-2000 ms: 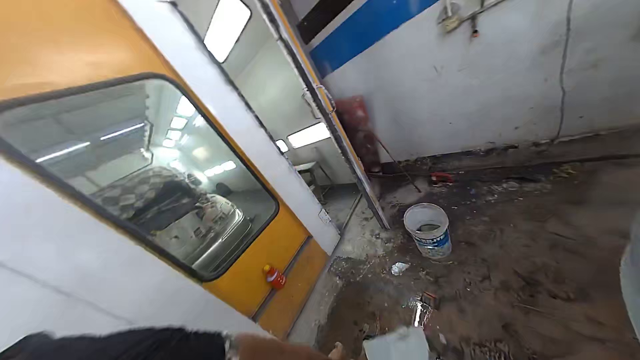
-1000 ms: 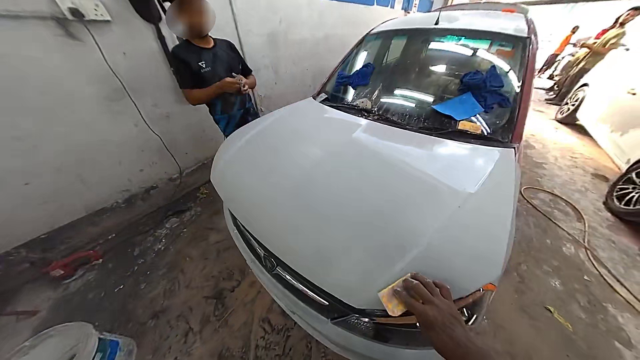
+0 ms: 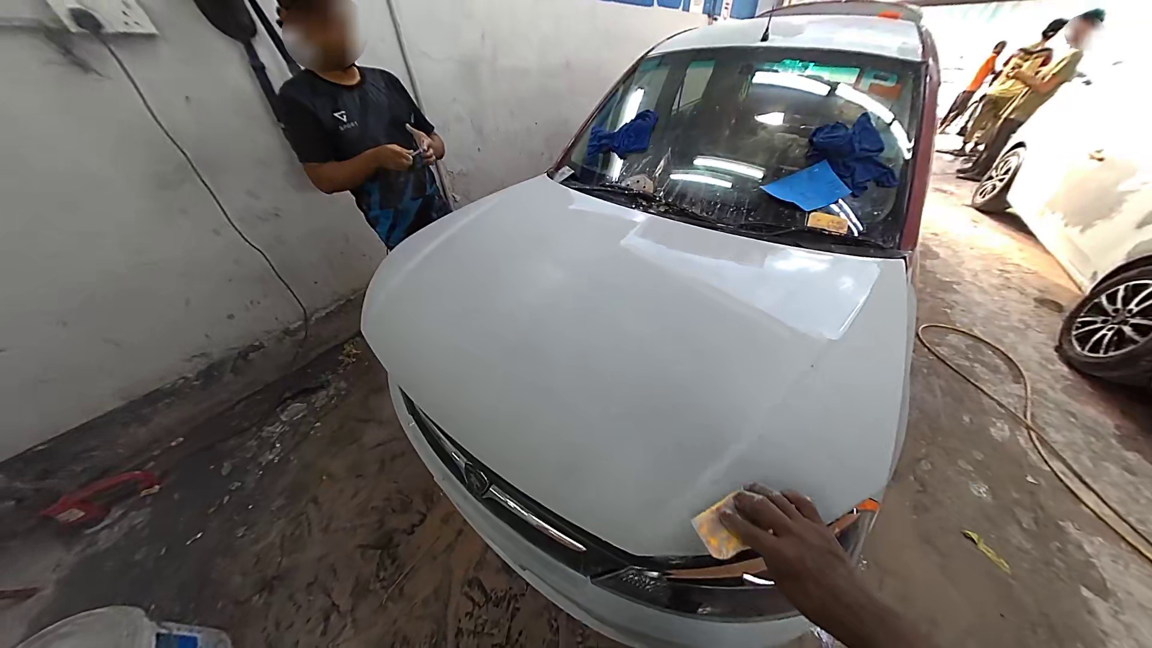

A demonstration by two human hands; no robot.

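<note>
My right hand [image 3: 787, 540] is on a yellow sanding pad or sponge [image 3: 718, 526], pressed flat at the front corner of a car's pale grey hood [image 3: 576, 360], just above the headlight [image 3: 702, 585]. The hood has a dull, matte look, with a glossier patch [image 3: 765, 274] near the windshield. Blue cloths [image 3: 850, 148], a blue sheet [image 3: 807, 186] and another yellow block [image 3: 826, 222] lie at the windshield's lower part. My left hand is out of view.
A person [image 3: 360, 135] stands by the wall beside the hood. A white bucket [image 3: 99, 628] and a red object [image 3: 101, 497] are on the floor at left. A hose [image 3: 1026, 387] runs along the right, near a second car's wheel [image 3: 1116, 324]. More people [image 3: 1017, 90] are at the back right.
The view swung from the orange-framed booth and bucket to the car's hood between the first two frames. Since one second ago, the right hand and yellow pad remain near the same front corner.
</note>
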